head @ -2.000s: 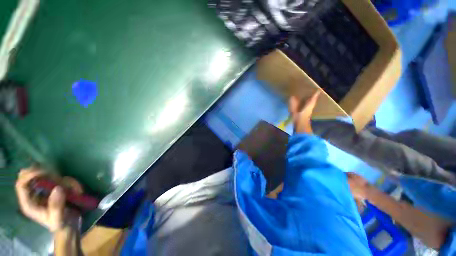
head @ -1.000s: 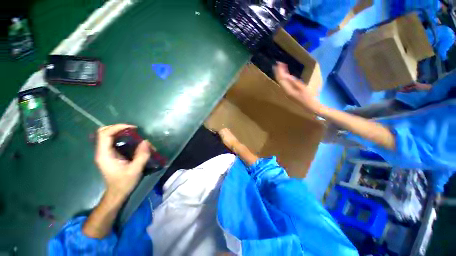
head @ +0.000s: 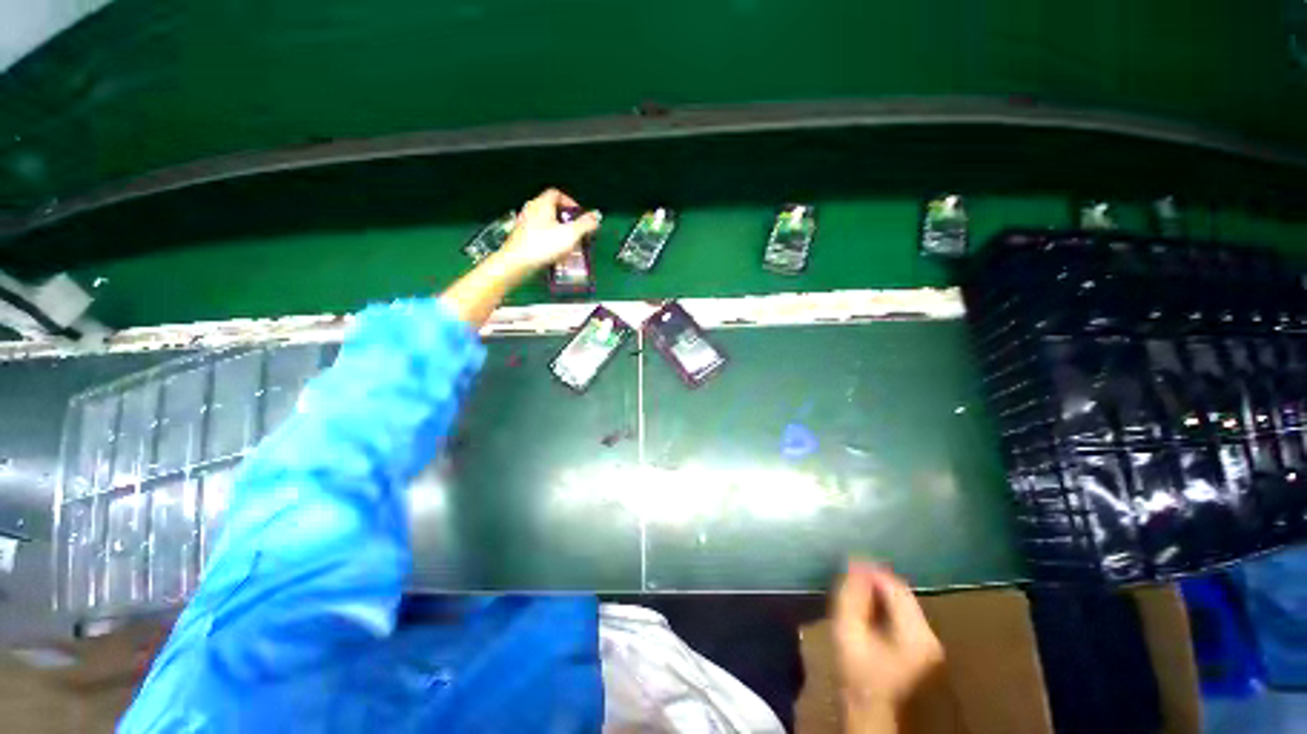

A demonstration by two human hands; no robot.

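My left hand (head: 542, 237) reaches over the green belt and is on a dark phone with a red rim (head: 571, 270). The fingers hold its upper end. My right hand (head: 882, 645) is blurred at the bench's near edge, above the cardboard; its fingers look curled and I cannot tell if it holds anything. Near the worn white edge lie a phone half-assembly with green and silver parts (head: 589, 350) and a dark red-edged one (head: 687, 344). A blue pick (head: 798, 439) lies on the bench.
Several open phones, one of them here (head: 790, 238), lie spaced along the conveyor belt (head: 373, 261). A stack of black plastic trays (head: 1147, 416) stands at right. A clear plastic tray (head: 158, 473) is at left. A cardboard carton (head: 989, 663) is below the bench edge. Tiny dark red parts (head: 616, 437) lie mid-bench.
The view has swung from the carton side to the bench and belt. My left hand, with a dark red-rimmed phone, has gone from the bench to over the belt. My right hand has left the carton's inside.
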